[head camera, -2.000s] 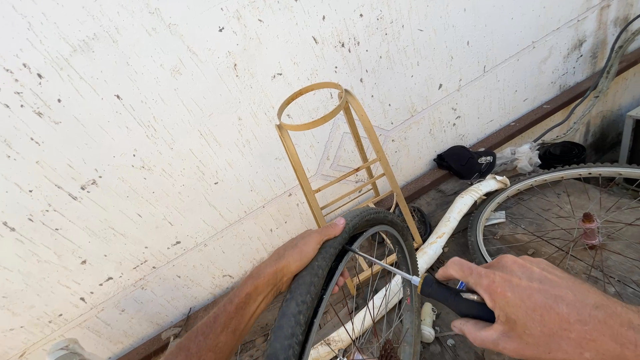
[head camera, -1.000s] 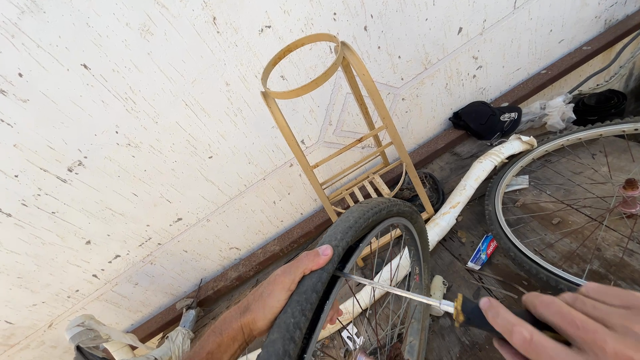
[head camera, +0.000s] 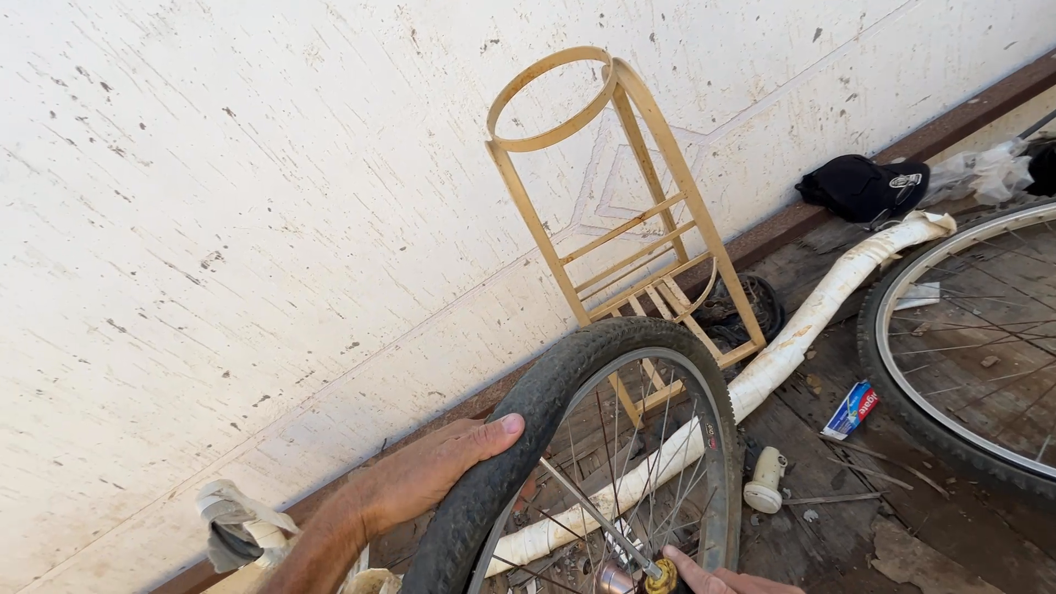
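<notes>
A bicycle wheel with a black knobby tyre stands upright near the bottom centre. My left hand grips the tyre's left side, thumb on the tread. My right hand, partly cut off by the bottom edge, holds a screwdriver-like tool by its black and yellow handle. The tool's long metal shaft crosses in front of the spokes, and its tip meets the left side of the rim beside the tyre. Whether the tip is under the tyre bead cannot be told.
Behind the wheel, a yellow metal frame leans by the white wall. A white wrapped pipe runs behind the spokes. To the right lie a second bicycle wheel, a black cap, a toothpaste box and a whitish plastic fitting.
My right hand and the tool's handle have moved lower, so the shaft now slopes more steeply. My left hand stays on the tyre.
</notes>
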